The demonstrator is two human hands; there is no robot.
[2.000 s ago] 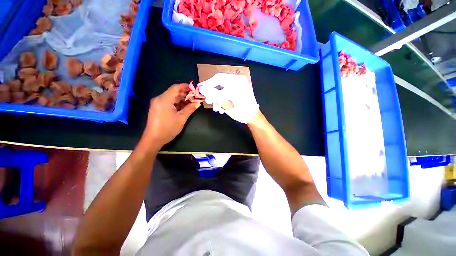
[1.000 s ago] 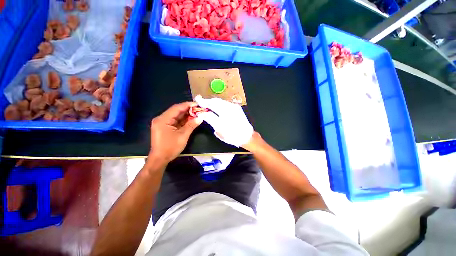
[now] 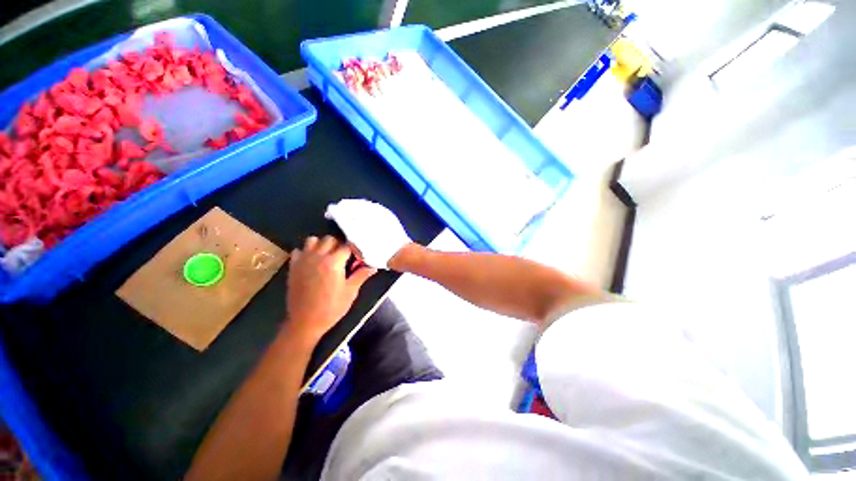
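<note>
My left hand is bare and meets my right hand near the table's front edge. My right hand wears a white glove. A small red part shows between the hands, mostly hidden by the fingers; the left fingers close on it. Whether the gloved fingers also grip it is hidden. A green cap sits on a brown cardboard pad to the left of my hands.
A blue bin heaped with red parts is at upper left. A second blue bin holds a white liner and a small cluster of joined pieces at its far end. Another blue bin's edge shows at lower left.
The view has swung to the right, so the bins and cardboard appear further left. My hands have moved away from the cardboard, towards the right bin, and remain together.
</note>
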